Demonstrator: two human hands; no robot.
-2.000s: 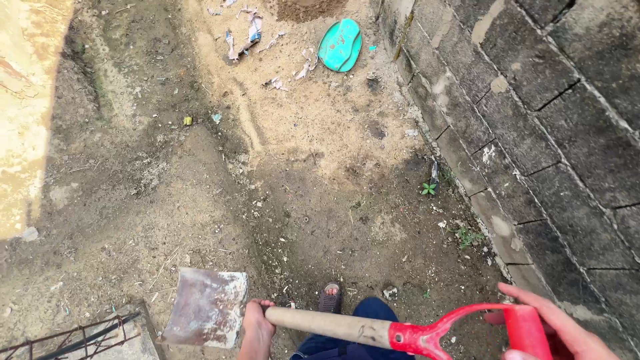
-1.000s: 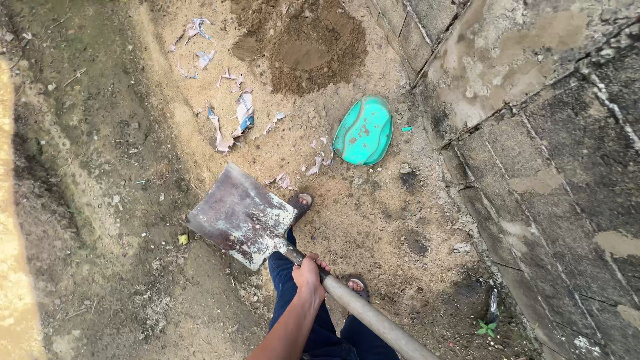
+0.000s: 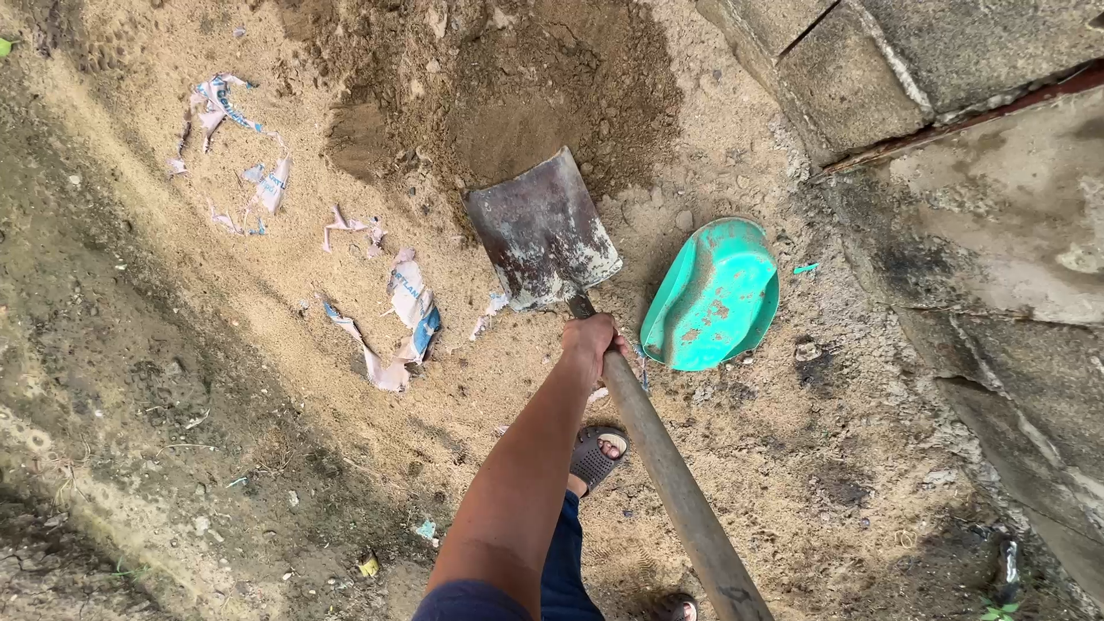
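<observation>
My left hand (image 3: 592, 338) grips the lower wooden shaft of a square-bladed shovel (image 3: 543, 228), close to the metal socket. The worn, rust-brown blade lies at the near edge of a pile of darker, damp-looking sand (image 3: 526, 103). From my hand the shaft slants down to the bottom edge, and the shovel's red handle is out of frame. My right hand is outside the view. Just right of the blade rests a green plastic basin (image 3: 720, 293), dented and specked with sand.
Torn pieces of a printed paper sack (image 3: 412, 297) are scattered on the sandy ground to the left. A concrete block wall (image 3: 966, 198) runs along the right side. My sandaled foot (image 3: 599, 457) stands below the basin, and the other shows at the bottom edge.
The shovel blade has moved forward from beside my foot to the sand pile, with my left hand still on the shaft. My right hand, seen two seconds ago on the red handle, has left the view.
</observation>
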